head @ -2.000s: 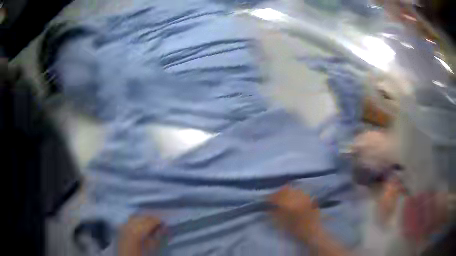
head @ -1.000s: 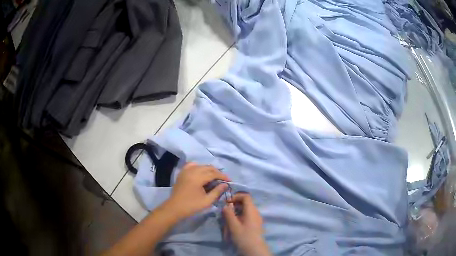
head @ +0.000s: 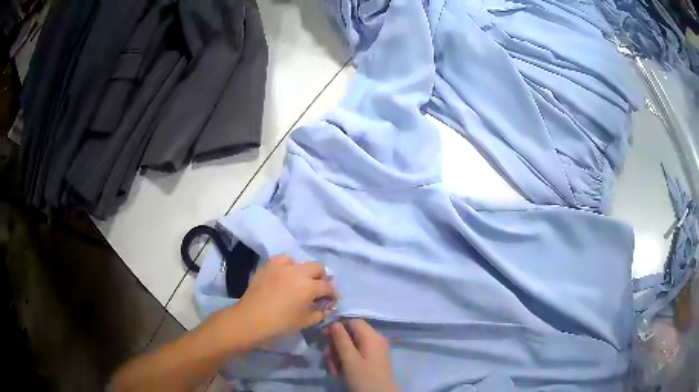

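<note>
A light blue blouse (head: pixel 383 245) lies on the white table, its collar end at the left and its hem at the right. A black hanger (head: pixel 201 243) sits inside the collar, its curved hook sticking out. My left hand (head: pixel 295 298) pinches the front edge of the blouse below the collar. My right hand (head: pixel 356 348) pinches the same front edge just beside it, fingertips close together. The bit of cloth between the fingers is mostly hidden, and I cannot make out a button.
Dark grey jackets (head: pixel 153 84) lie at the upper left. More light blue garments (head: pixel 536 92) lie at the top. Narrow blue strips (head: pixel 674 253) and clear plastic (head: pixel 667 99) are at the right. The table's edge (head: pixel 126 264) runs along the lower left, above a dark floor.
After the blurred earliest view, the blouse front shows clearly. Since one second ago, both hands have shifted slightly left and down, still pinching the front edge.
</note>
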